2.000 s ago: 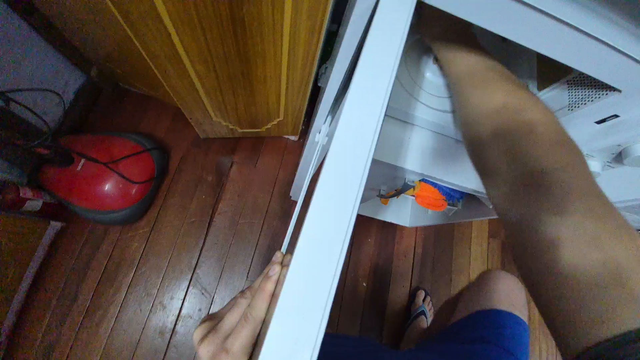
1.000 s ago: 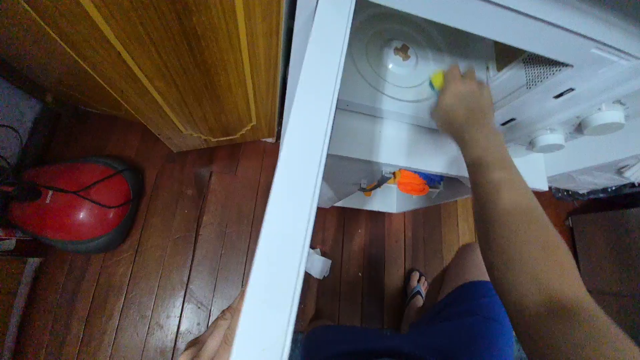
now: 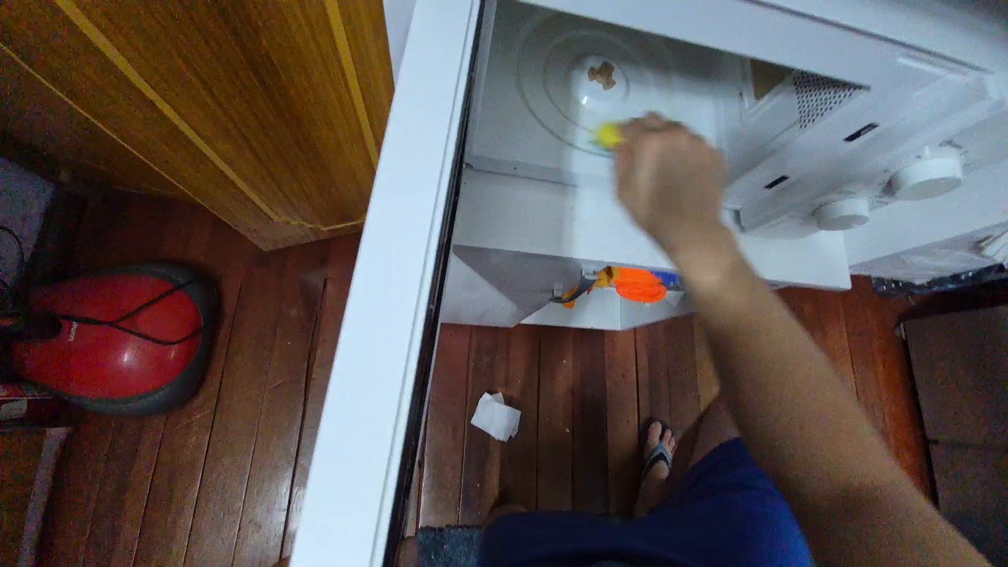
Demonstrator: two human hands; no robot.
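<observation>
Inside the mouth of a white microwave oven (image 3: 512, 126), my right hand (image 3: 669, 173) is closed on a small yellow sponge (image 3: 609, 135), which looks blurred with green at its edge. The hand is over the front part of the cavity floor. Beyond it, a brown turntable coupler (image 3: 602, 75) sits at the centre of the ringed floor, with no glass plate on it. The oven door (image 3: 386, 283) stands open on the left. My left hand is out of sight, apart from perhaps a sliver of skin at the bottom edge beside the door.
A wooden cabinet door (image 3: 236, 102) is at the upper left, above a red vacuum cleaner (image 3: 118, 339). Below the oven, an orange object (image 3: 639, 285) hangs near a white panel. White paper (image 3: 496, 417) lies on the wooden floor. Two white knobs (image 3: 928, 175) project at the right.
My right hand has drawn back from deep inside the oven to its front part, bringing the yellow sponge into sight. My left hand, at the door's edge before, has left the view almost wholly.
</observation>
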